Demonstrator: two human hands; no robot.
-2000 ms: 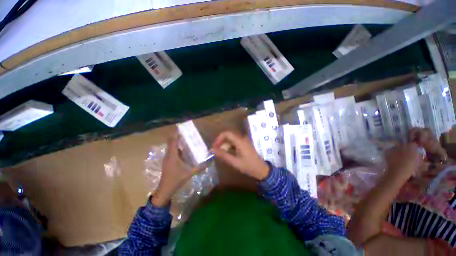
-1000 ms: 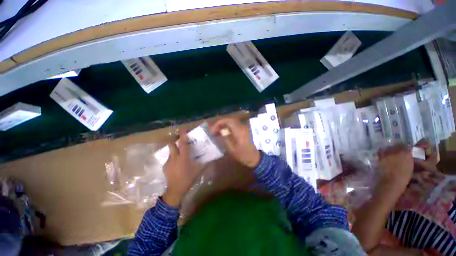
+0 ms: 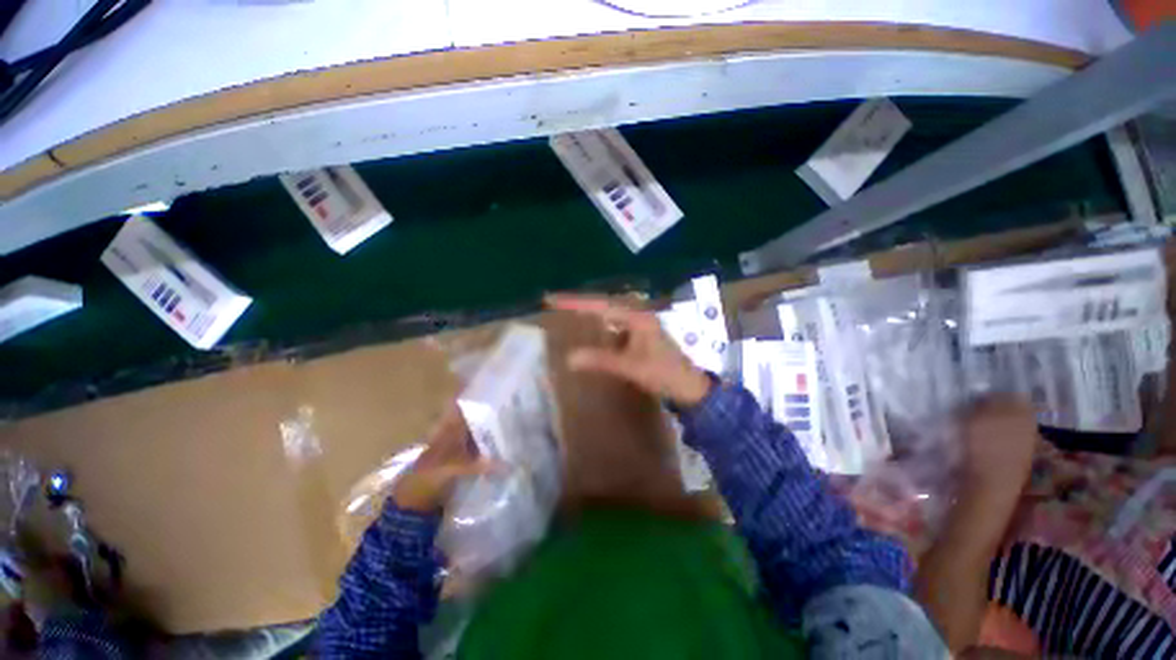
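A white retail box [image 3: 516, 393] stands on end in front of me, with shiny clear plastic bag [image 3: 497, 516] around its lower part. My left hand [image 3: 445, 458] holds the box and bag from the left, its fingers partly behind the plastic. My right hand [image 3: 635, 351] is just right of the box, fingers apart, holding nothing. More clear plastic lies under and beside my left wrist. The box is slightly blurred.
A dark green conveyor belt [image 3: 439, 245] carries several white boxes. A row of boxes [image 3: 783, 387], some under film, stands at right. A grey metal brace [image 3: 954, 148] crosses upper right. A neighbour's arm [image 3: 974, 516] reaches in at right. Brown cardboard [image 3: 194, 477] covers the ledge.
The held box now has plastic around it; my right hand has opened beside it. The belt's boxes moved left. At far right a bagged box now lies across the others.
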